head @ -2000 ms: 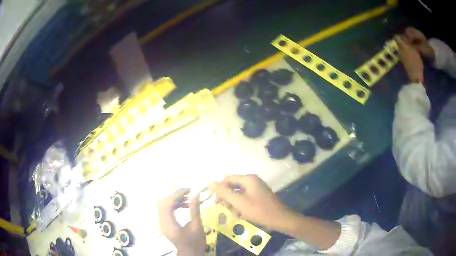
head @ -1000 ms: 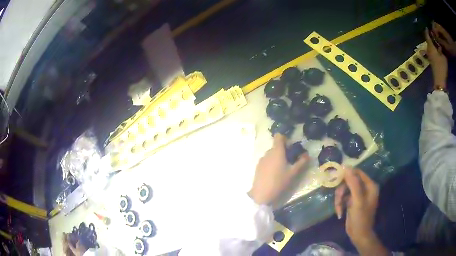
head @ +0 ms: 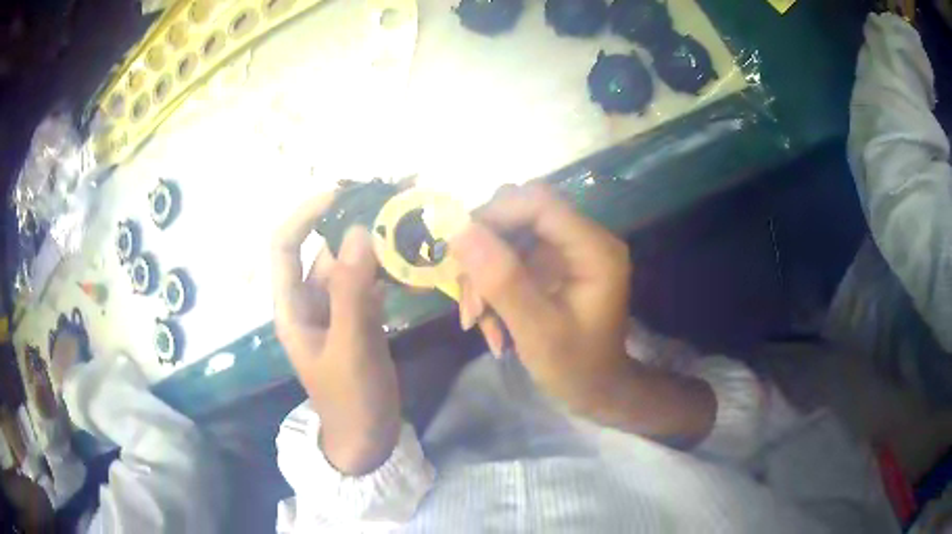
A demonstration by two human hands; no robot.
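Note:
My left hand (head: 339,323) holds a round black housing (head: 355,209) near the middle of the view, its fingers around the housing's edge. My right hand (head: 553,302) pinches a pale yellow adhesive ring (head: 395,256) between thumb and fingers. The ring is beside and partly in front of the housing, facing me. A dark area and a small bright patch show through its opening. Whether the ring touches the housing cannot be told. My right fingertips hide the ring's right edge.
Bare black housings (head: 620,81) sit at the mat's far right. Ringed housings (head: 164,202) stand on the left of the white mat (head: 261,146). Yellow sticker sheets (head: 157,78) lie at the far left, beside a crinkled clear bag (head: 47,172). Neighbours' sleeves show at both sides.
My left hand has taken a black housing from the group and brought it back towards me. My right hand has brought the ring to it. The view has tilted down.

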